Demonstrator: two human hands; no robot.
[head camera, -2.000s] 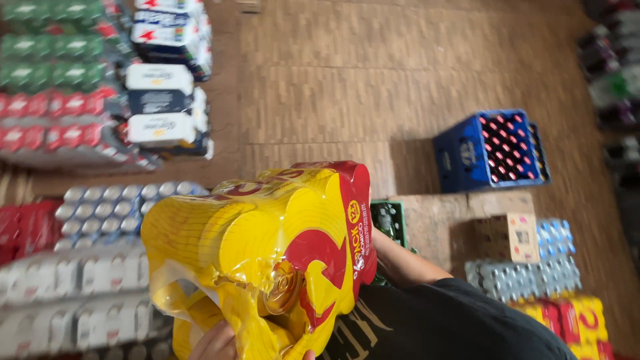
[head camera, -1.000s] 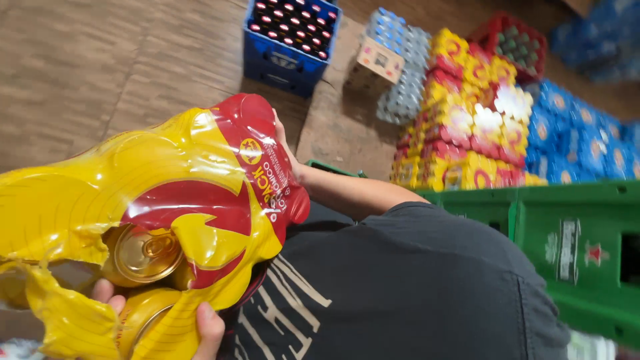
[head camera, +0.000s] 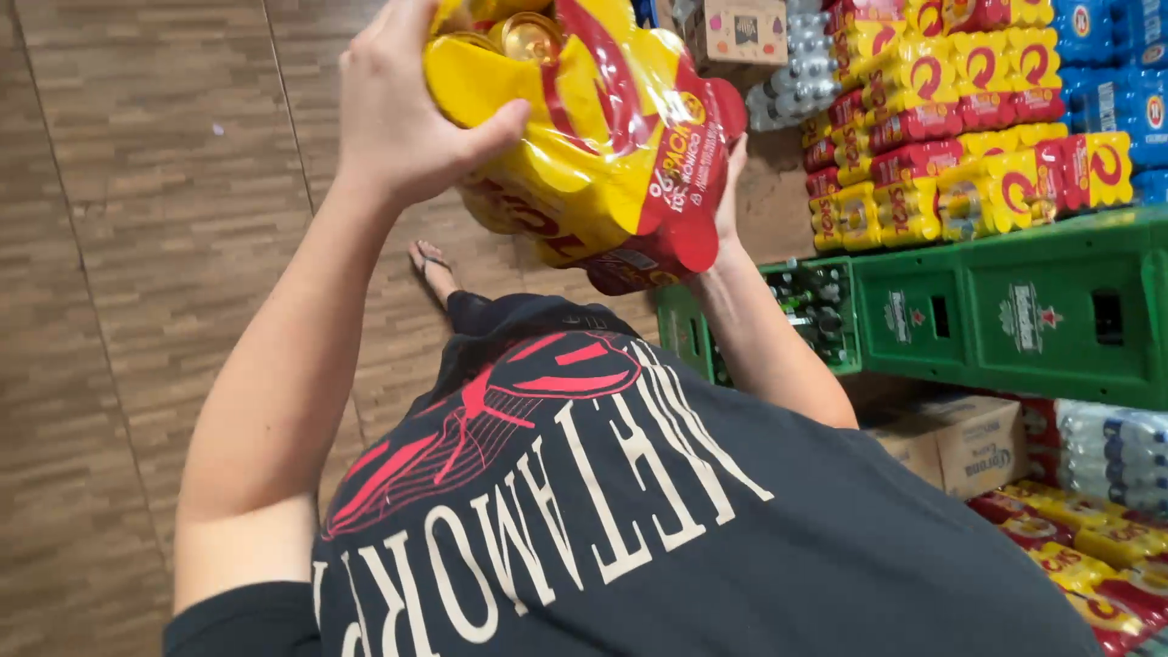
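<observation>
A yellow and red shrink-wrapped pack of drink cans (head camera: 593, 137) is held up in front of me, tilted, at the top centre. Its film is torn open at the upper left, where a gold can top (head camera: 527, 38) shows. My left hand (head camera: 392, 109) grips the torn end, thumb over the yellow film, with most of its fingers partly hidden behind the pack. At the red end, my right hand (head camera: 730, 196) supports the pack from the far side; its fingers are mostly hidden.
Green plastic crates (head camera: 1058, 315), one part holding bottles (head camera: 812, 297), stand at my right. Beyond are stacked yellow and red can packs (head camera: 967, 100), blue packs (head camera: 1118, 100) and a cardboard box (head camera: 744, 32). Another carton (head camera: 981, 443) lies nearer. Wood-patterned floor (head camera: 182, 228) spreads at left.
My left hand has shifted from the torn film's lower edge to a broader grip around that end. My right hand stays at the red end. The view has swung strongly toward my body.
</observation>
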